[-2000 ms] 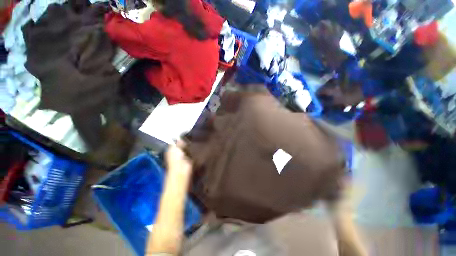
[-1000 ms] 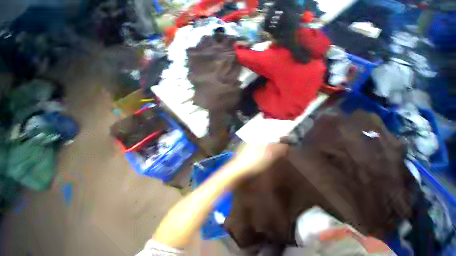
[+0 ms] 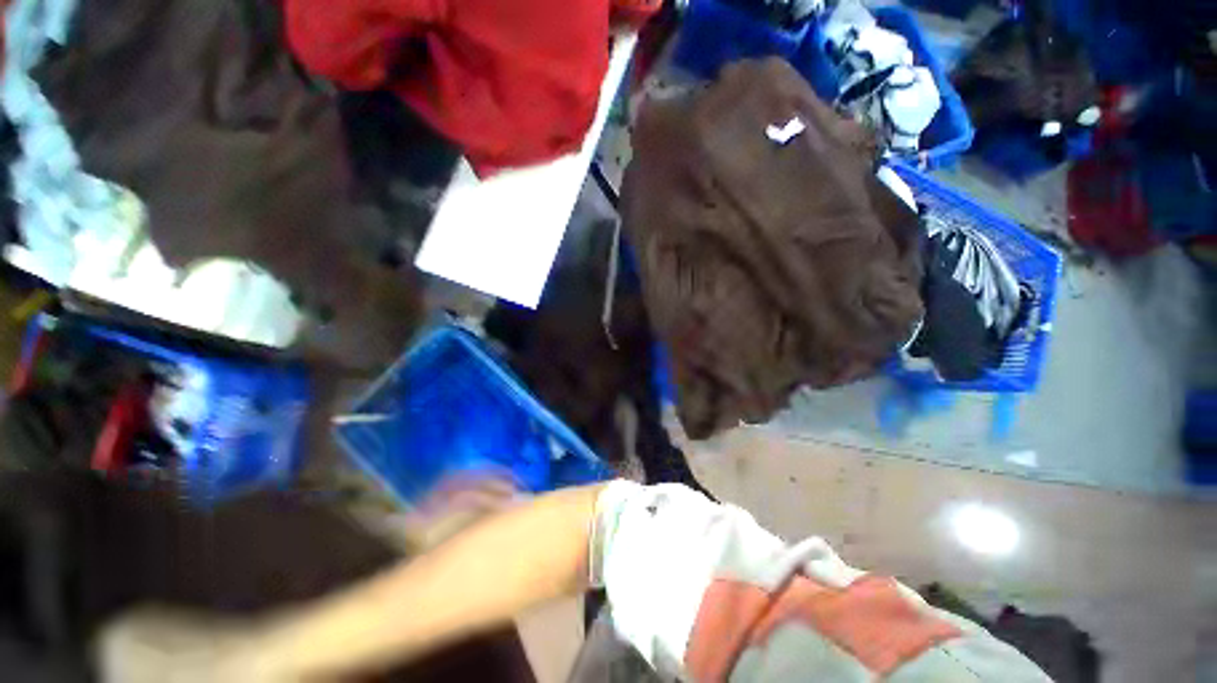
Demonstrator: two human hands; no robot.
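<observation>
A heap of brown garment pieces [image 3: 767, 254] with a small white tag lies at upper centre, on or beside blue crates, with no hand touching it. My right arm, in a white and orange sleeve, reaches across to the lower left. My right hand [image 3: 154, 650] is a blur at the lower left, by dark cloth [image 3: 120, 547]; its grip cannot be told. A skin-coloured blur at the near side of the blue plastic bin [image 3: 454, 400] may be my left hand [image 3: 470, 496]; its fingers are not clear.
A person in red [image 3: 494, 80] sits at the top beside brown cloth [image 3: 200, 134] on a white table. A white-topped bench [image 3: 514, 234] is beside them. Blue crates stand at left [image 3: 247, 427] and right [image 3: 1048, 314], the right one holding black-and-white pieces.
The brown heap, earlier between my hands, now lies apart from them. My right arm has swung across to the left. The view has shifted and the right crate has come into view.
</observation>
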